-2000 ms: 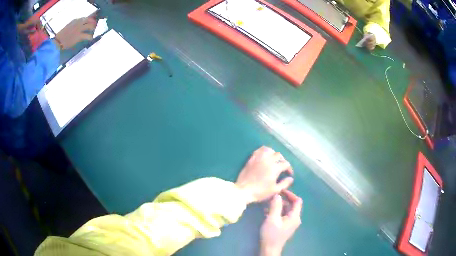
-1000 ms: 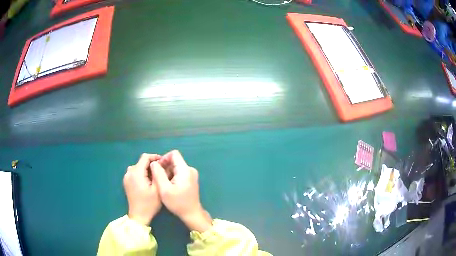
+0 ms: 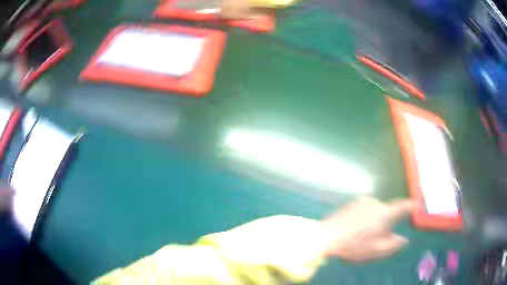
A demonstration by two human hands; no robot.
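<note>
The picture is strongly blurred. My left hand point(image 3: 367, 229), in a yellow sleeve, reaches right with its fingers apart and nothing visible in it. Its extended index finger is at the lower left edge of an orange-red foam tray point(image 3: 404, 150); I cannot tell if it touches. A white display panel point(image 3: 431, 161) lies on that tray. My right hand is not in view.
Another orange-red tray point(image 3: 208, 72) with a white panel point(image 3: 153, 50) lies upper left. A person's hand point(image 3: 236, 8) is at the top. A panel point(image 3: 41, 161) lies at far left. Small pink pads point(image 3: 427, 265) sit lower right. Glare crosses the green bench.
My hands, together a second ago, are apart; the left has reached right to the tray and the right has left the picture. The view has swung left.
</note>
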